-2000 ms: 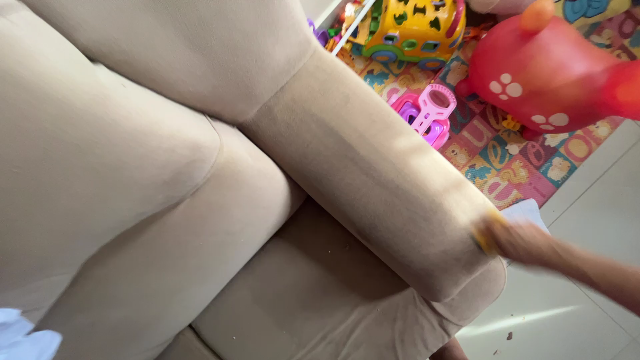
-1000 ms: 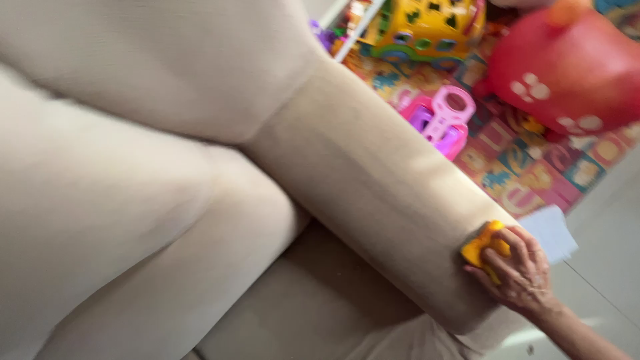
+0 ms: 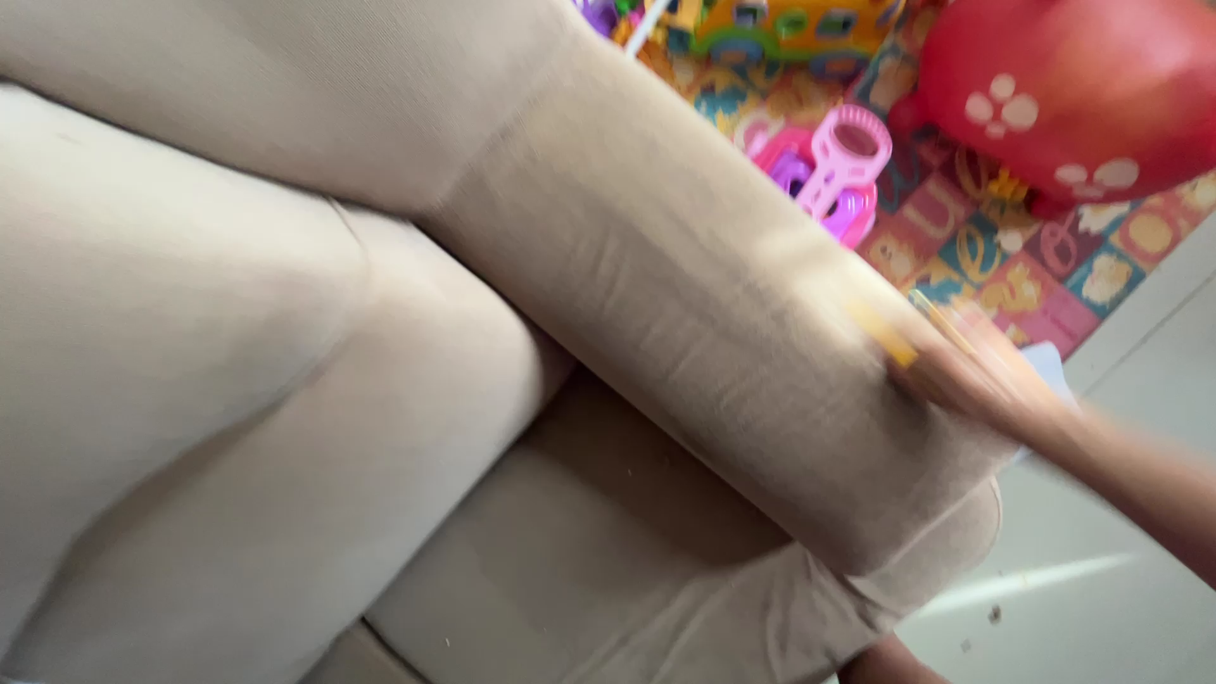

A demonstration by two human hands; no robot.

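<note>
My right hand (image 3: 950, 366), blurred by motion, comes in from the right and lies over the front end of a beige fabric sofa armrest (image 3: 665, 304). A yellow object (image 3: 882, 332), a brush or sponge, is in its grip against the upholstery. Darker streaks and faint creases run along the armrest's top. Beside it are the sofa seat (image 3: 551, 532) and large beige cushions (image 3: 218, 285). My left hand is not in view.
Beyond the armrest, a patterned play mat (image 3: 1007, 247) holds a pink and purple toy (image 3: 845, 176), a yellow toy bus (image 3: 793, 28) and a red inflatable toy (image 3: 1073, 85). White paper or cloth (image 3: 1045, 370) lies beside the armrest. Bare skin (image 3: 883, 660) shows below the sofa; which limb is unclear.
My right hand, gripping the yellow object, has moved over the armrest's end toward its outer edge since one second ago.
</note>
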